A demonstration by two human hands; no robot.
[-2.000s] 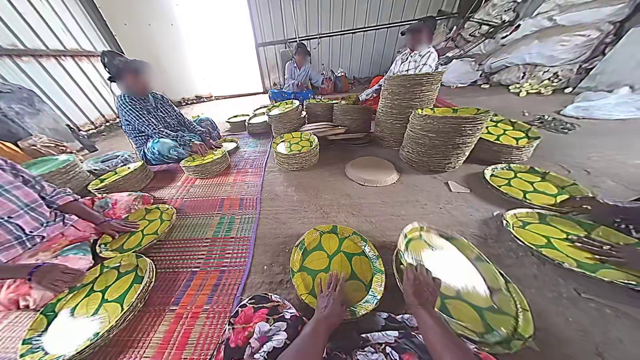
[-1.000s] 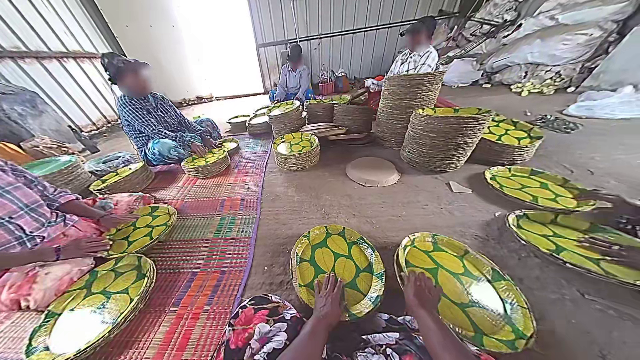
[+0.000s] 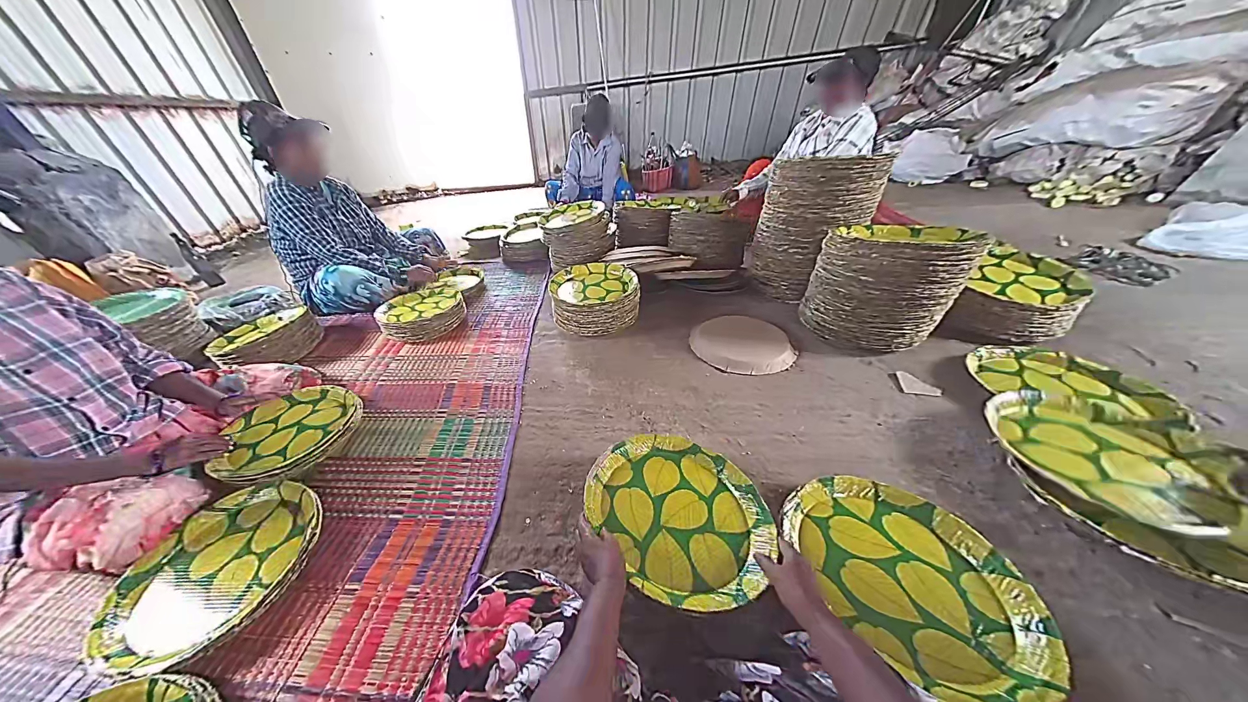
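Note:
Between my two hands is a round plate with a yellow and green leaf print point(image 3: 681, 522), tilted toward me over my lap. My left hand point(image 3: 602, 561) grips its left rim. At the lower right rim, my right hand point(image 3: 788, 577) has its fingertips on the edge. Just right of that hand lies another leaf-print plate point(image 3: 926, 585) on the floor; whether more are under it I cannot tell. Patterned floral cloth covers my knees.
A woven mat point(image 3: 429, 468) lies to the left, with a co-worker's leaf-print plates point(image 3: 210, 575) on it. Ahead are a brown cardboard disc point(image 3: 743, 345) and tall plate stacks point(image 3: 892, 292). More plates point(image 3: 1102, 458) lie at right. Several people sit around.
My hands were flat on two separate plates; now both are at the rim of the left one. My right hand has moved left off the right plate. The plates at far right have shifted.

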